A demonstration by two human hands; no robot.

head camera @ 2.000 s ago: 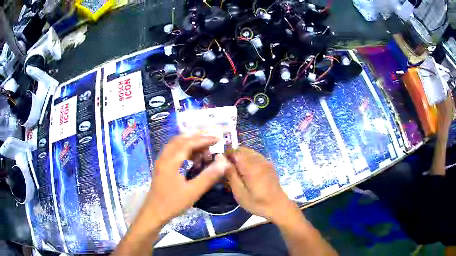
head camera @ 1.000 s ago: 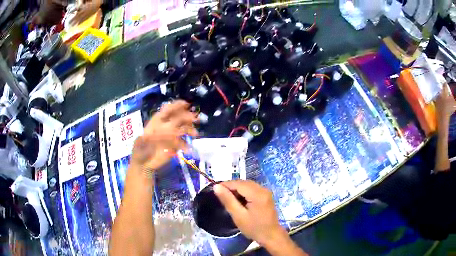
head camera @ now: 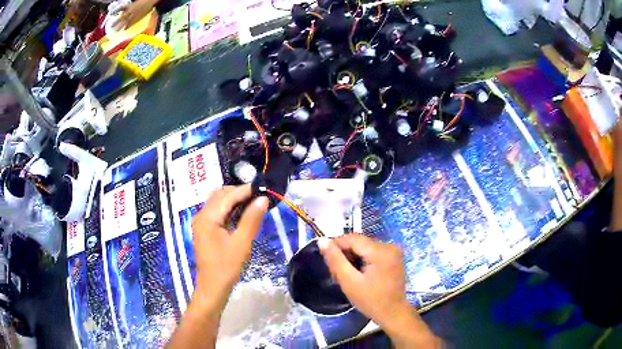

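Observation:
A white housing (head camera: 330,198) with a round black cup (head camera: 315,279) lies on the blue printed sheets in front of me. My left hand (head camera: 232,232) holds a black round part (head camera: 271,178) by its near edge, above the sheets, left of the housing. Red and yellow wires stand up from this part. My right hand (head camera: 361,262) is over the black cup and pinches the end of red-yellow lead wires (head camera: 297,208) that run between the two hands. The wire tip is hidden by my fingers.
Black round parts with wires (head camera: 354,88) are piled at the bench's middle. White housings (head camera: 80,178) stand at the left. A yellow tray (head camera: 144,56) is at the back left, an orange pad (head camera: 588,129) at the right. Another person's arm (head camera: 617,184) is at the right edge.
My left hand was near the pile with fingers spread; it now holds a black part nearer the housing. My right hand stays at the cup, pinching wires. White housings at the lower left have left the view.

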